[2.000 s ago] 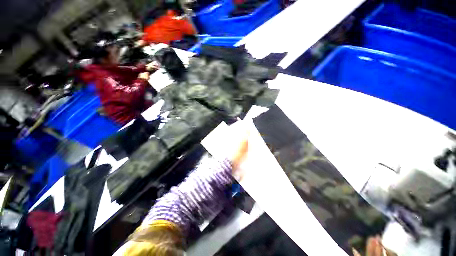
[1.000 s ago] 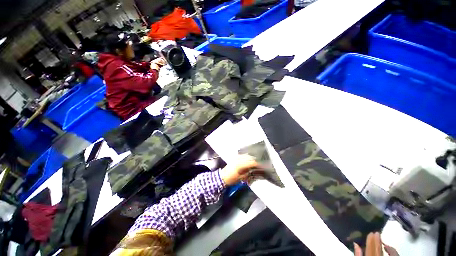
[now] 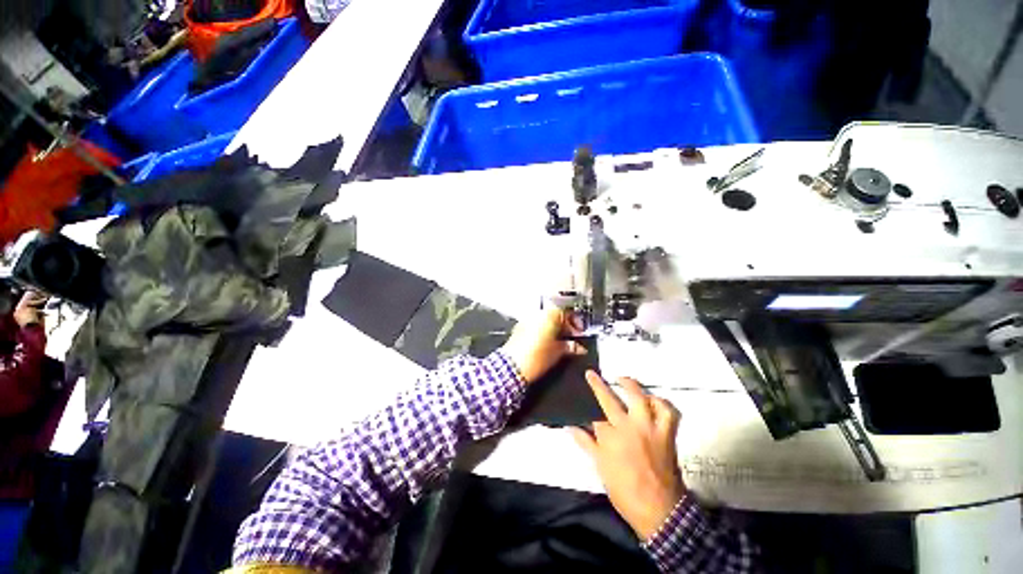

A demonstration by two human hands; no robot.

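Note:
The camouflage panel (image 3: pixel 458 325) lies flat left of the needle, with a black end section (image 3: pixel 379 296); my left sleeve covers part of it. A black fabric section (image 3: pixel 564 392) lies below the presser foot area (image 3: pixel 611 308) of the white sewing machine (image 3: pixel 774 252). My left hand (image 3: pixel 543 345) holds fabric at its upper edge, fingertips close to the presser foot. My right hand (image 3: pixel 637 448) has its fingers apart, fingertips at the black section's right edge. The exact grip and the needle tip are hidden or blurred.
A crumpled camouflage and black heap (image 3: pixel 191 269) lies at the left. Dark and camouflage strips (image 3: pixel 791 376) and a flat black rectangle (image 3: pixel 927 397) lie right of the needle. A blue bin (image 3: pixel 583 118) stands behind the table. Part of another person (image 3: pixel 22 359) shows far left.
The view has swung right to the machine. My left hand has moved from the table at left to the presser foot. My right hand now shows more fully, at the black section.

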